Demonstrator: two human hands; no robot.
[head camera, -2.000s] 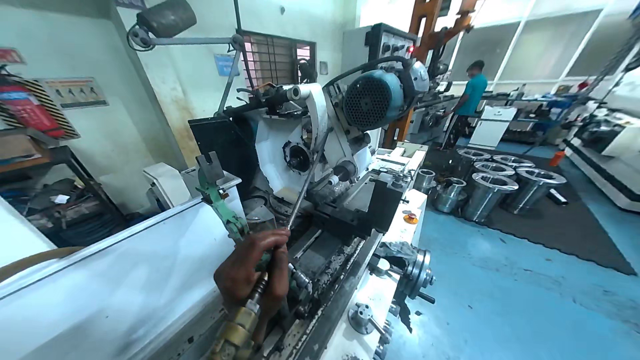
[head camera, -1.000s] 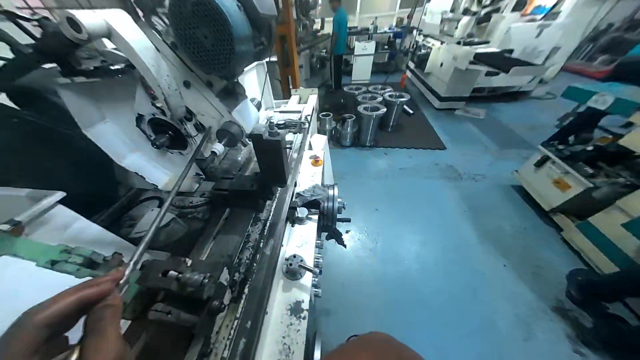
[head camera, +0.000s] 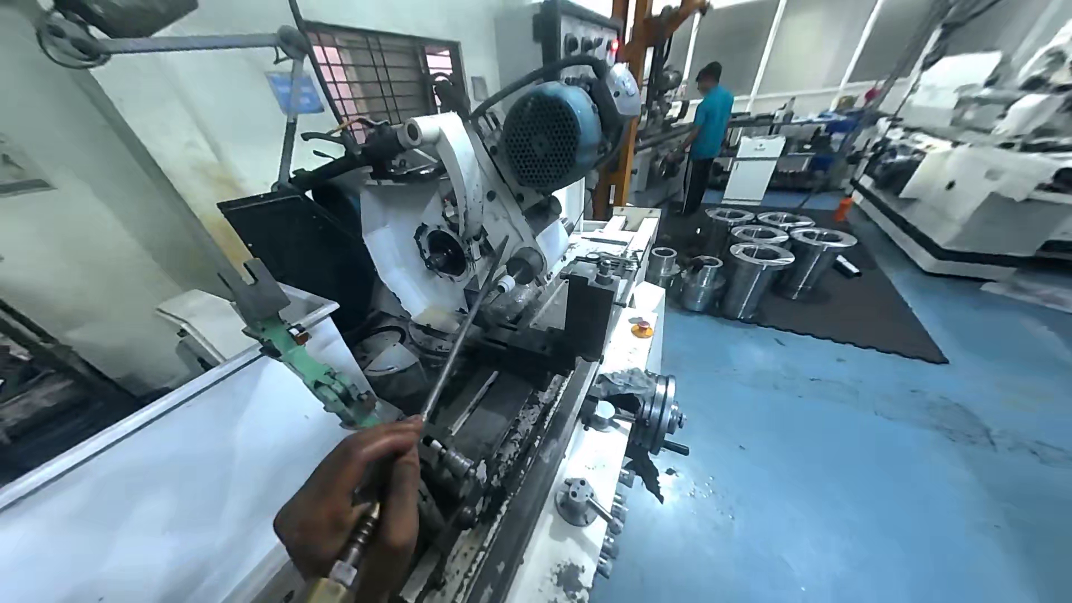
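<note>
My left hand (head camera: 360, 502) is closed around a long, thin metal rod (head camera: 456, 347), near the rod's lower end. A brass-coloured fitting (head camera: 328, 589) shows below the hand. The rod slants up and right over the bed of a machine tool (head camera: 519, 435). Its far tip appears in front of the machine's white swing arm (head camera: 459, 172), close to a cylindrical spindle part (head camera: 525, 264); contact cannot be told. Left of the rod is the round chuck opening (head camera: 444, 251). A green metal arm (head camera: 310, 368) stands just beyond my hand. My right hand is out of view.
A blue motor (head camera: 548, 134) sits above the bed. A handwheel (head camera: 657, 414) and a lever knob (head camera: 578, 502) project from the machine's right side. Several metal cylinders (head camera: 758, 276) stand on a dark mat (head camera: 888, 318). A person (head camera: 708, 138) stands at another machine behind.
The view swung right and has come back left. A bit of skin at the bottom edge one second ago is gone from view. My left hand has kept hold of the rod throughout.
</note>
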